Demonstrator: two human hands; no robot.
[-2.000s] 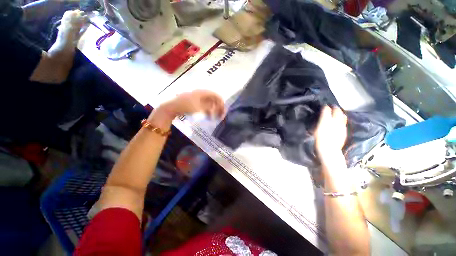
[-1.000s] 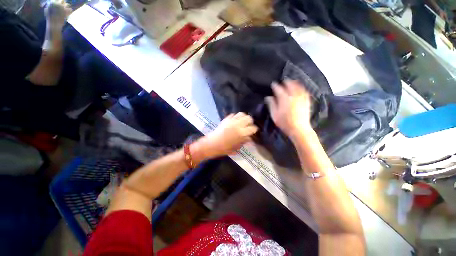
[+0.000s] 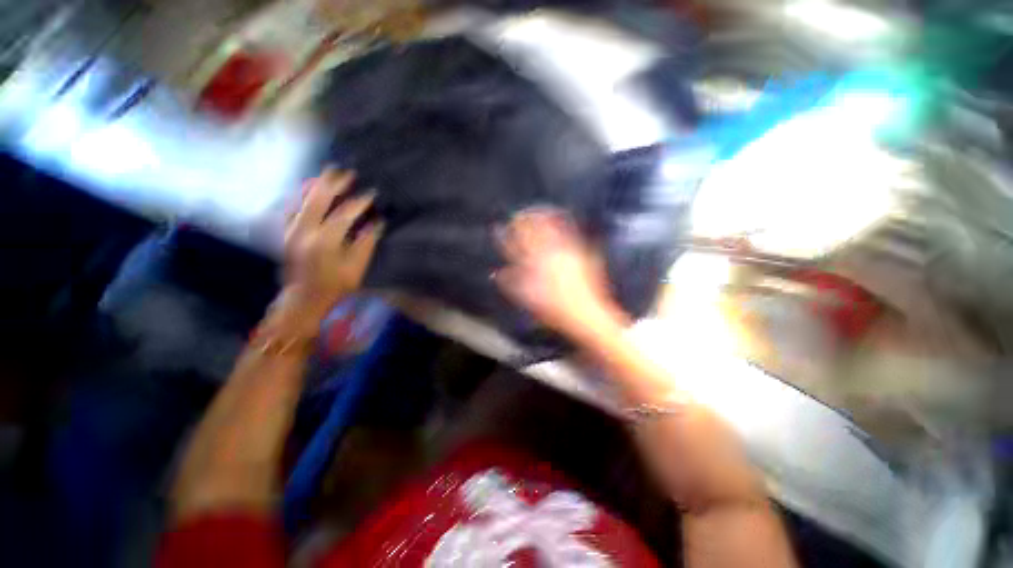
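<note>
The dark garment piece (image 3: 444, 144) lies spread over the white table in front of me, its near side at the table edge. My left hand (image 3: 331, 239) is at the garment's left edge with fingers apart; blur hides whether it pinches the cloth. My right hand (image 3: 550, 266) is on the garment's right part with fingers bent; blur hides whether it grips the cloth. The whole view is strongly blurred.
The white table (image 3: 822, 444) runs diagonally to the lower right. The sewing machine (image 3: 811, 166) shows as a bright blurred shape at the right, with a blue piece (image 3: 766, 105) above. A red flat item (image 3: 239, 83) lies at the upper left.
The view has swung right, so the machine shows larger. The garment is spread flatter. My left hand has moved from the near edge to the garment's left side, and its fingers have spread.
</note>
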